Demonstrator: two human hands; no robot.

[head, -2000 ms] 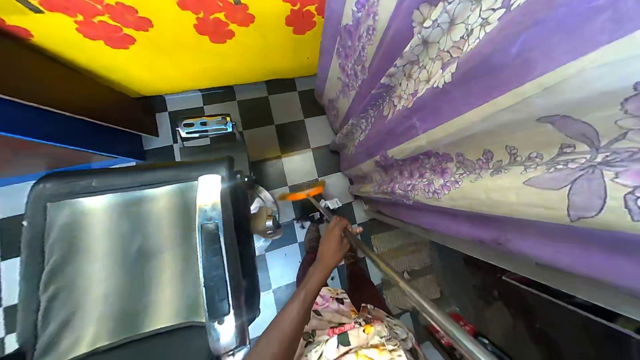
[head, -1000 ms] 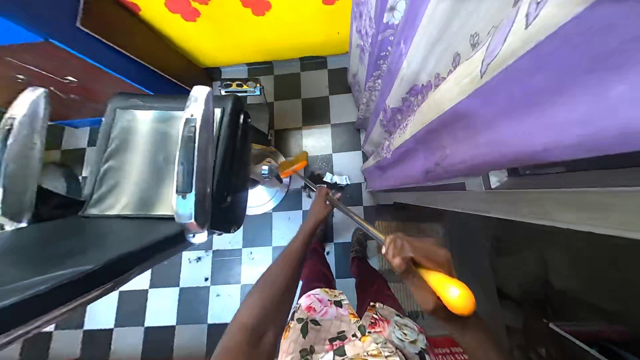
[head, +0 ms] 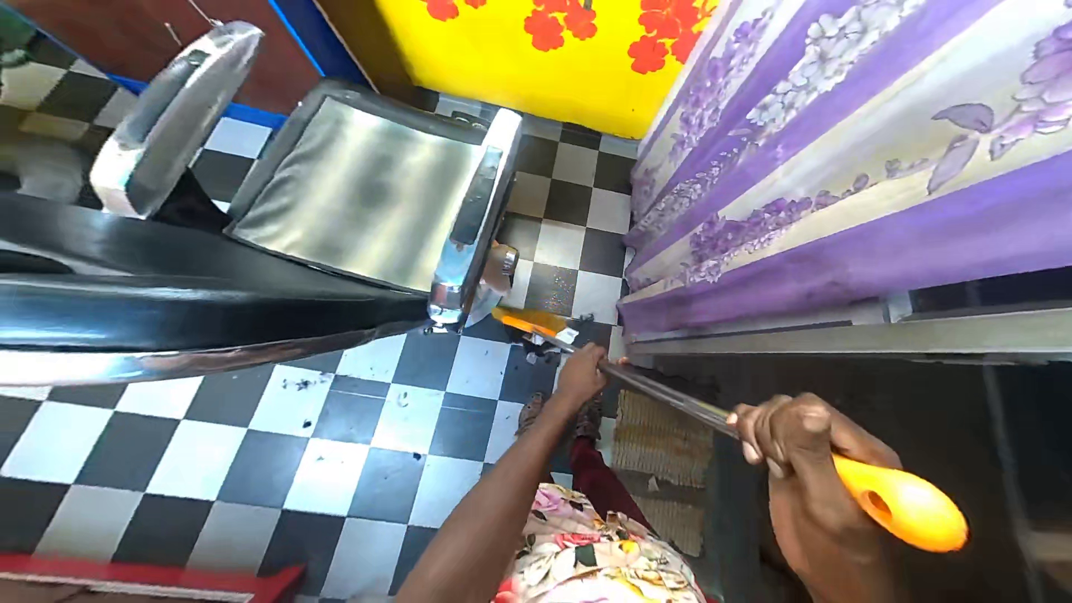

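A broom [head: 670, 394] with a metal handle slants from its orange head [head: 529, 322], low by the chair's base, to a yellow-orange grip end [head: 904, 507] at the right. My left hand [head: 584, 374] is closed round the lower handle. Higher up, just below the grip end, my right hand [head: 804, 435] holds the same handle. Dark debris and small white scraps [head: 567, 335] lie on the checkered floor [head: 486, 368] beside the broom head. Scattered dark tufts [head: 306, 383] lie on tiles farther left.
A black padded salon chair [head: 352, 197] with chrome armrests [head: 473, 213] stands at left. A purple and white floral curtain [head: 837, 167] hangs at right above a ledge [head: 837, 337]. A ribbed mat [head: 662, 440] lies by my feet. A yellow wall [head: 502, 63] stands ahead; a red edge [head: 151, 568] shows lower left.
The broom head has moved away from the round chair base toward me. My right hand, out of clear view two seconds ago, is on the upper handle in both later frames. The view has shifted.
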